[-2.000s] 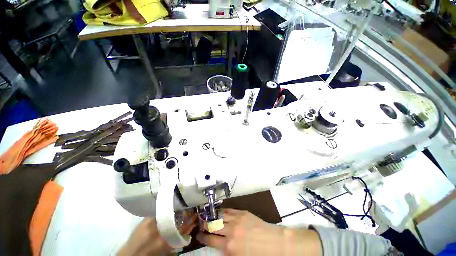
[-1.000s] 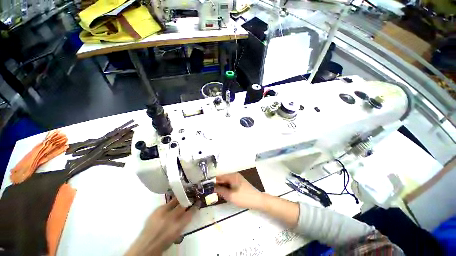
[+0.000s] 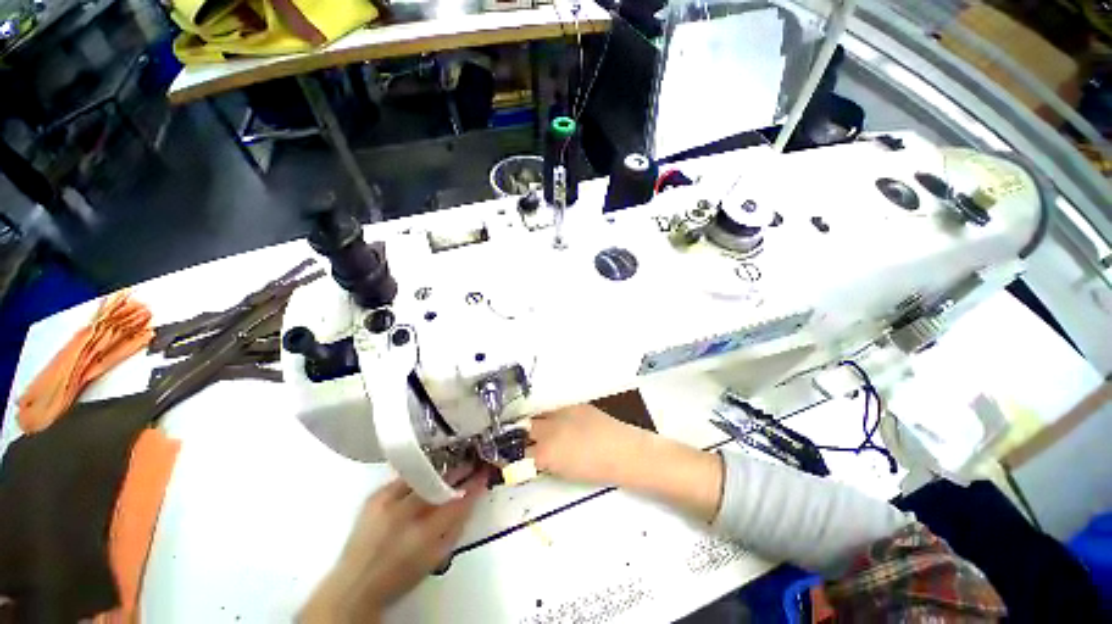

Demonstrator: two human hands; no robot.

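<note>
The white sewing machine point(image 3: 573, 317) lies across the white table. A brown panel point(image 3: 628, 412) shows partly behind its head, by my right wrist. My left hand point(image 3: 409, 533) is left of the presser foot point(image 3: 498, 429), fingertips at a dark piece near the foot, partly hidden by the machine's curved white guard. My right hand point(image 3: 573, 441) lies right of the foot, fingertips beside the cream-yellow block point(image 3: 521, 471), on the work. How far the fingers grip the work is hidden.
Brown panels point(image 3: 61, 500) lie at left over orange panels point(image 3: 144, 512). Brown strips point(image 3: 238, 329) and orange strips point(image 3: 85, 360) lie behind them. A dark tool with black cord point(image 3: 780, 436) lies right of the needle. Thread cones point(image 3: 630, 183) stand behind the arm.
Between the earlier frames and now, the view has shifted. My right hand moved away from the block's front to its right side. Less of the brown panel shows than a second ago.
</note>
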